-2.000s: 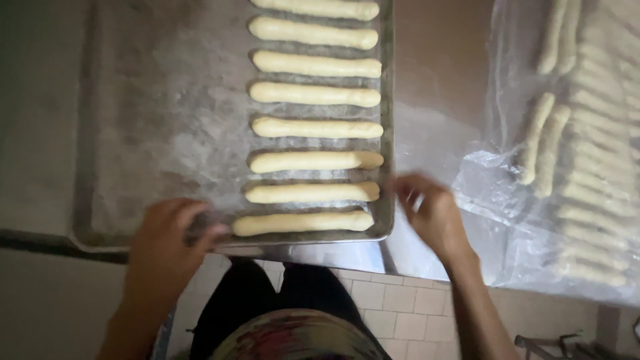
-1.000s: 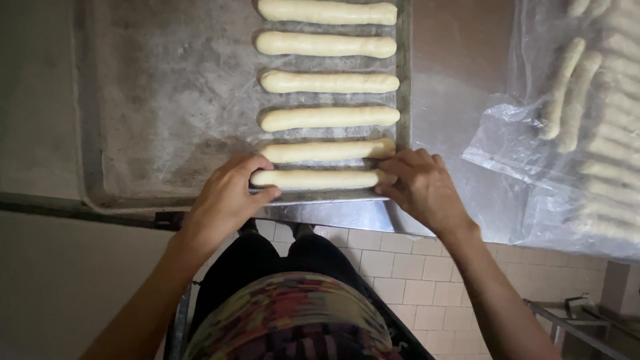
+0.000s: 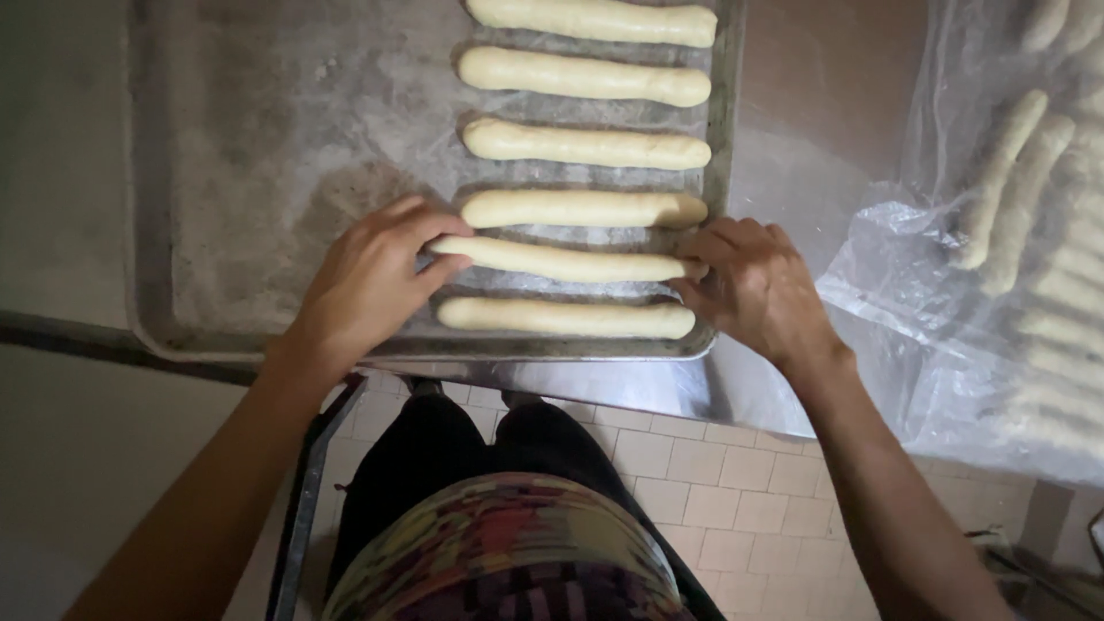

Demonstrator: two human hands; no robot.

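Note:
A metal baking sheet [image 3: 250, 259] carries several pale dough sticks, laid crosswise in a column along its right side. My left hand [image 3: 379, 272] pinches the left end of the second dough stick from the near edge [image 3: 561, 260] between thumb and fingers. At its right end, my right hand [image 3: 750, 280] pinches the same stick, hiding part of the tip. This stick looks thinner than its neighbours. The nearest dough stick [image 3: 565, 318] lies beside the sheet's near rim, untouched. Just beyond the held stick is another dough stick [image 3: 582, 209].
Right of the sheet, clear plastic [image 3: 888, 250] spreads over the metal table [image 3: 802, 112], with many dough sticks [image 3: 1069, 293] on or under it. The table's front edge [image 3: 604, 392] runs near my body, above a tiled floor [image 3: 720, 483].
Both hands have moved from the ends of the nearest dough stick to the ends of the one beyond it. Two seconds ago the hands were apart from the sticks. The view has shifted.

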